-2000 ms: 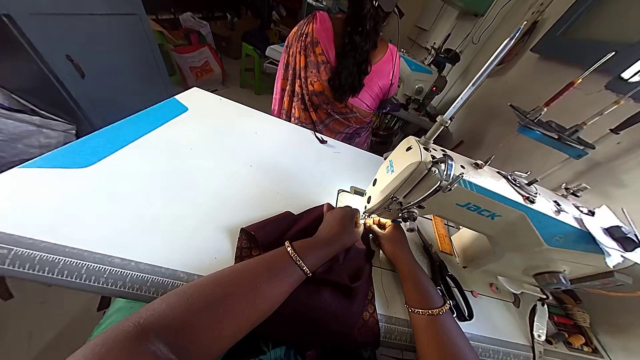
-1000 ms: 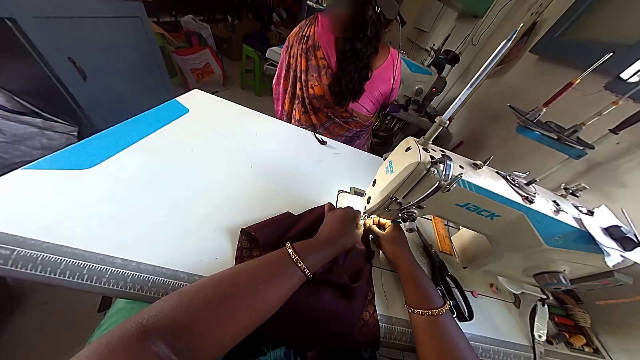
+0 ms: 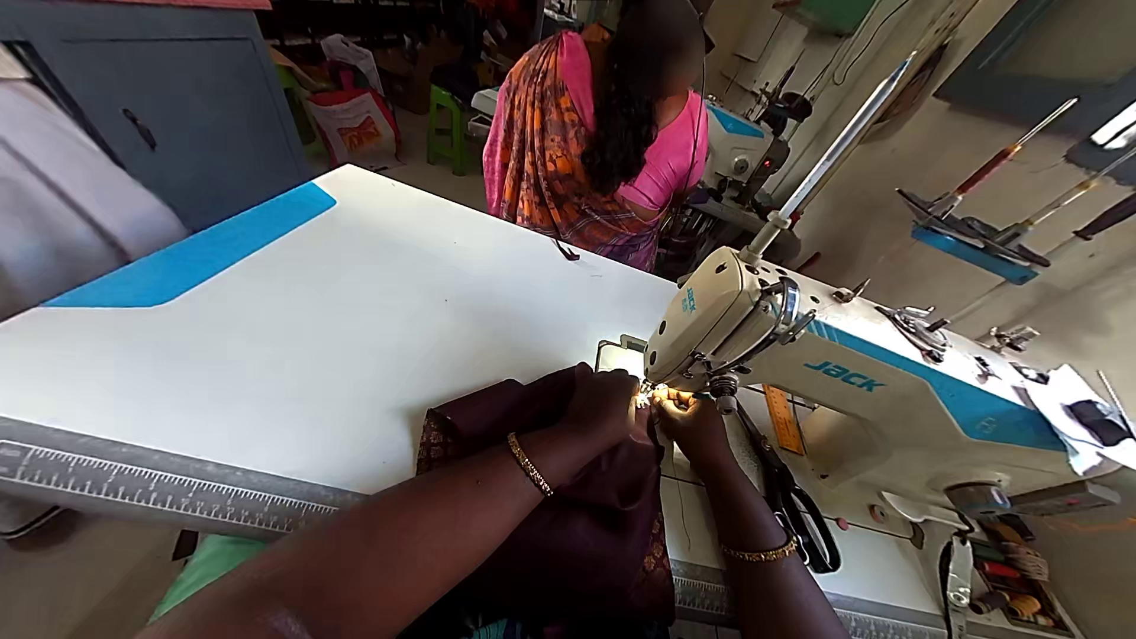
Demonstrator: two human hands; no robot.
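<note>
A dark maroon cloth with a patterned border (image 3: pixel 568 524) lies under my forearms and hangs over the table's front edge. My left hand (image 3: pixel 605 404) is closed on this cloth, just left of the needle area of a white and blue Jack sewing machine (image 3: pixel 887 373). Close on the other side of the needle, my right hand (image 3: pixel 697 426) has its fingertips pinched together in the lamp's light; what lies between them is too small to tell. The presser foot is mostly hidden by the fingers and the machine head.
Black-handled scissors (image 3: pixel 803 515) and an orange ruler (image 3: pixel 784 419) lie right of my right hand. A measuring scale (image 3: pixel 160 484) runs along the front edge of the white table (image 3: pixel 355 311). Beyond it, a person (image 3: pixel 595 142) sits facing away. Thread spools (image 3: pixel 1003 568) fill a tray at right.
At far left, pale grey cloth has come into view in front of the cabinet. My hands have stayed by the needle.
</note>
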